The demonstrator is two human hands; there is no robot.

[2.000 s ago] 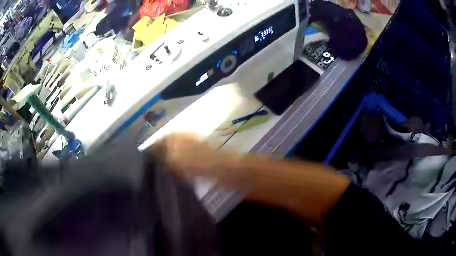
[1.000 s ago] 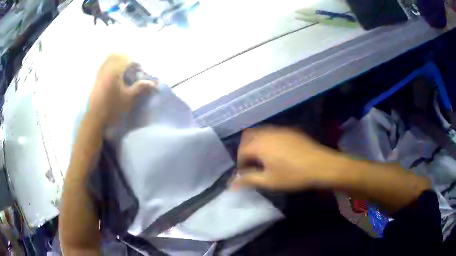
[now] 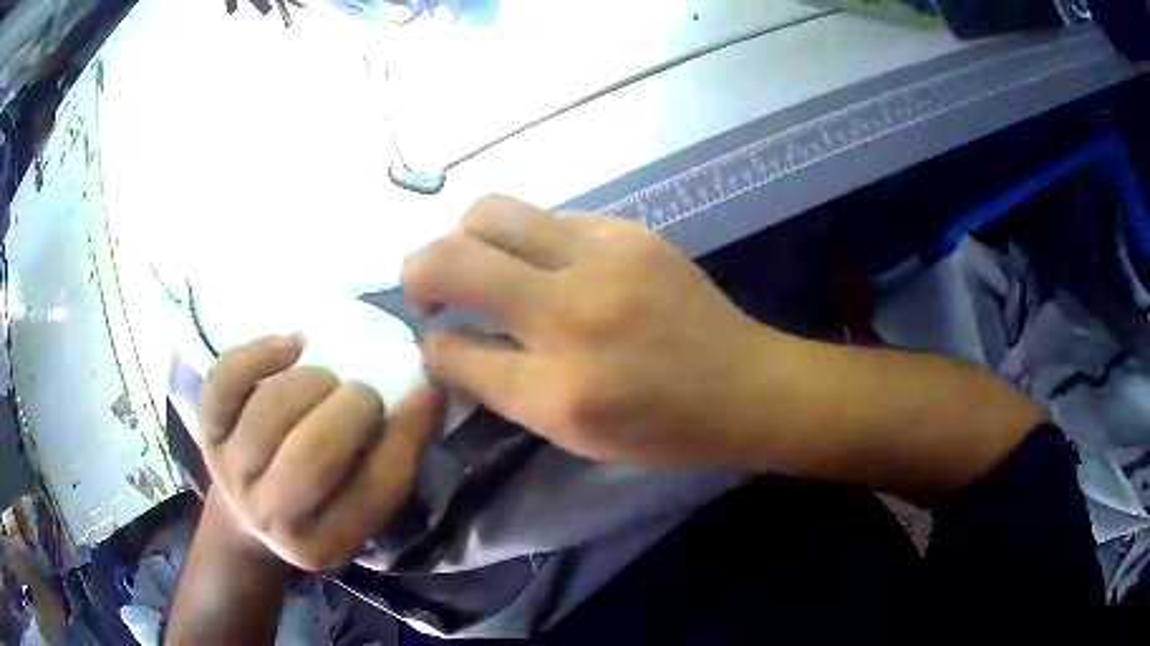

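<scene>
A light grey panel (image 3: 360, 338) lies at the table's front edge and hangs over it, overexposed near my hands. My left hand (image 3: 315, 442) is curled around the panel's edge, fingers bent over it. My right hand (image 3: 593, 328) is just right of it, thumb and fingertips pinching the panel's edge close to my left hand. A dark grey panel (image 3: 467, 486) hangs below and between my hands. The fabric under both palms is hidden.
The white machine bed (image 3: 605, 114) has a thin seam line. A ruler edge (image 3: 782, 158) runs along the table front. A blue crate (image 3: 1034, 189) with grey pieces (image 3: 971, 303) stands at right. A dark object (image 3: 996, 15) is cut off at the top right.
My left hand has come down from the bed to the front edge, and my right hand has moved left and up beside it. The panel has been drawn together between them.
</scene>
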